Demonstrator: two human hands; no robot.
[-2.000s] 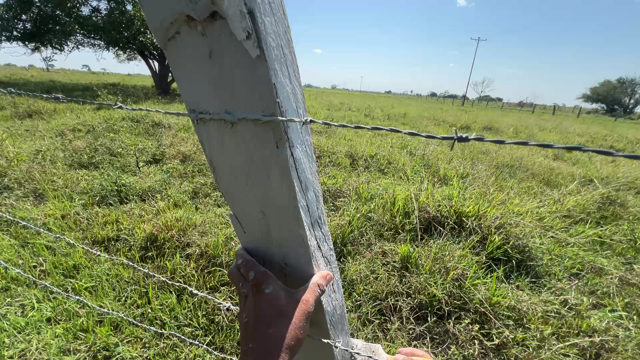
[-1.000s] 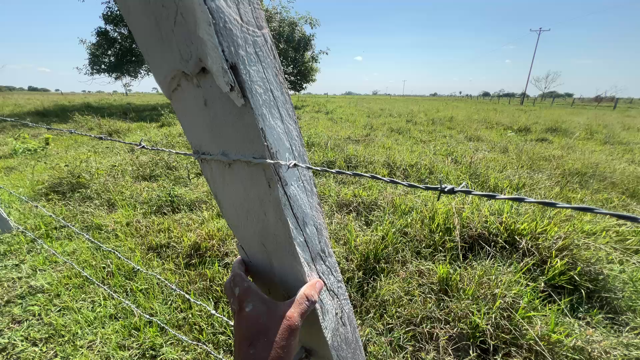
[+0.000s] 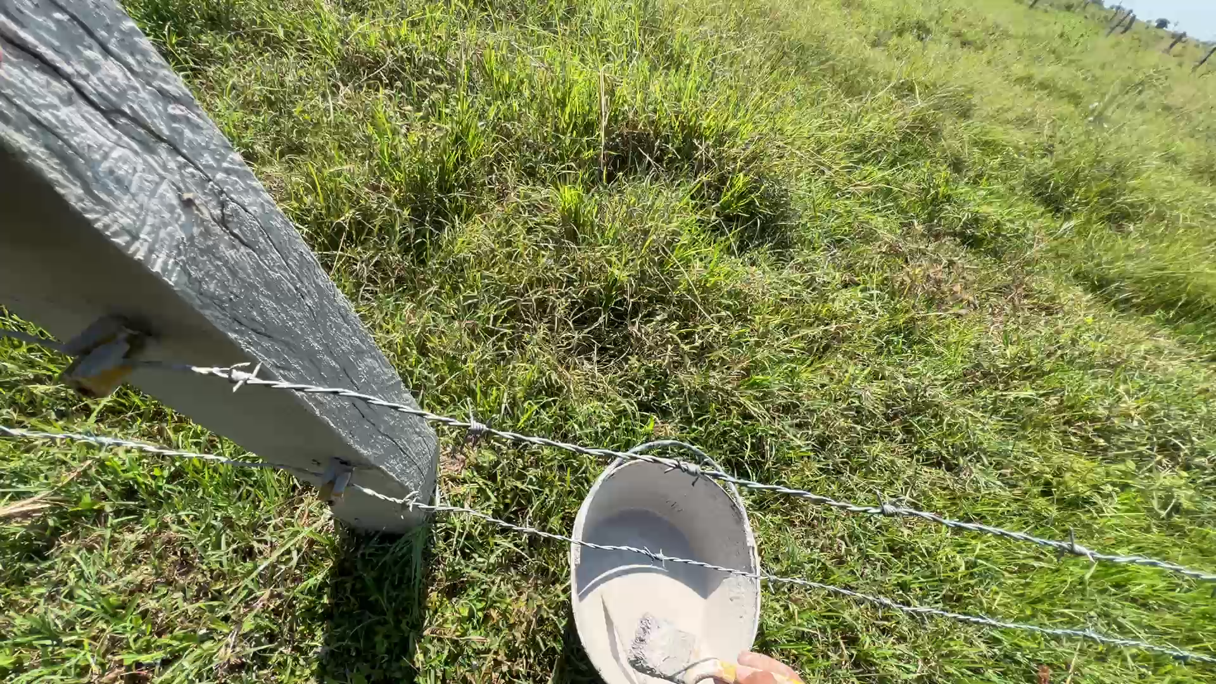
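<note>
My right hand (image 3: 768, 669) enters at the bottom edge, its fingers closed on the handle of a small paint roller or brush (image 3: 662, 648). The tool's pale, coated head is inside a bucket (image 3: 586, 589) holding whitish paint or whitewash. The bucket stands in the grass, behind two strands of barbed wire. A squared wooden fence post (image 3: 237, 256), coated grey-white and cracked along its grain, leans across the left side. My left hand cannot be made out.
The upper barbed wire (image 3: 570, 445) and the lower barbed wire (image 3: 532, 524) run from the post towards the lower right. Fixings (image 3: 103, 356) hold wire at the post. Uneven grass (image 3: 855, 285) surrounds the post and bucket. Distant fence posts (image 3: 1121, 21) stand at the top right.
The view has swung down to the right. My left hand, earlier against the post, is out of sight. My right hand, absent one second ago, is now at the bucket with the paint tool.
</note>
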